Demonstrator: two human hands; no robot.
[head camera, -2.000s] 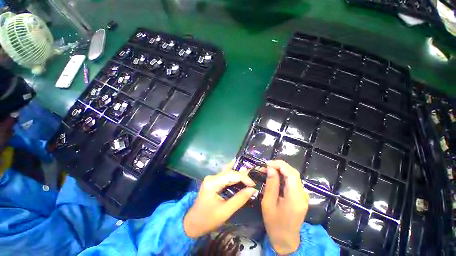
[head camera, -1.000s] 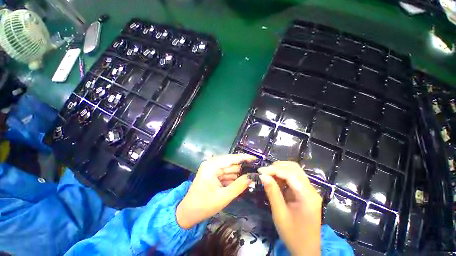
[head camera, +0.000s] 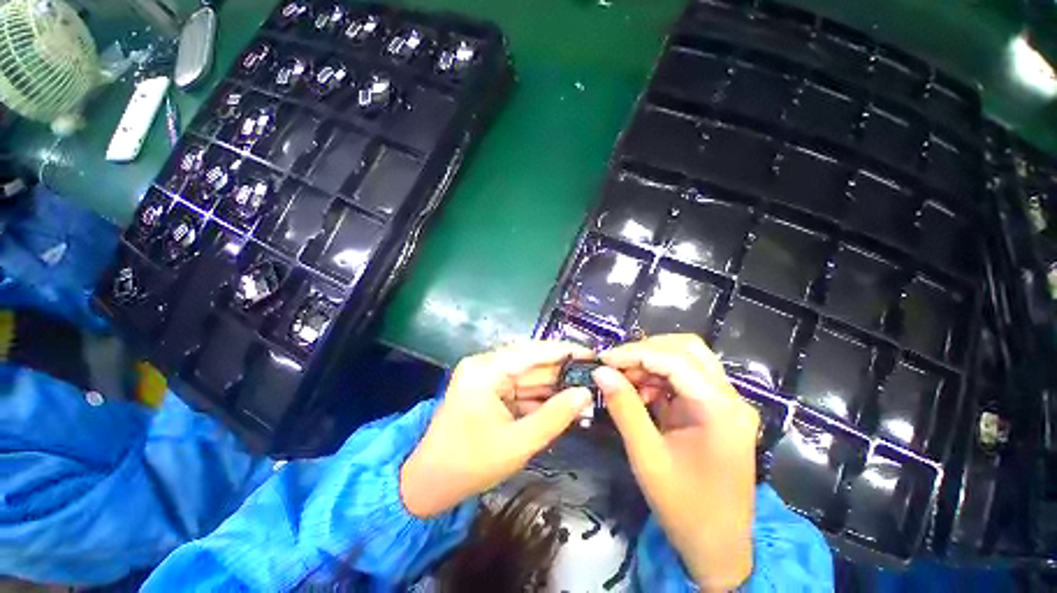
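Note:
A small black module (head camera: 580, 373) is held between the fingertips of both hands, above the near left corner of the right tray. A small white bit hangs just under it. My left hand (head camera: 493, 423) grips it from the left with thumb and fingers. My right hand (head camera: 682, 434) grips it from the right with thumb and forefinger. The blister tray on the left (head camera: 304, 217) has modules in many pockets; several pockets on its right side are bare. The blister tray on the right (head camera: 788, 255) shows bare, shiny pockets.
The green mat (head camera: 510, 220) shows between the trays. More trays with small pale parts (head camera: 991, 426) stand at the far right. A pale green fan (head camera: 46, 60), a white flat object (head camera: 138, 119) and a grey oval object (head camera: 196, 49) lie upper left. A person's blue sleeve (head camera: 81, 475) is at the left.
The trays have shifted upward in the view. The hands have stayed close together, and the module now shows more clearly between the fingertips.

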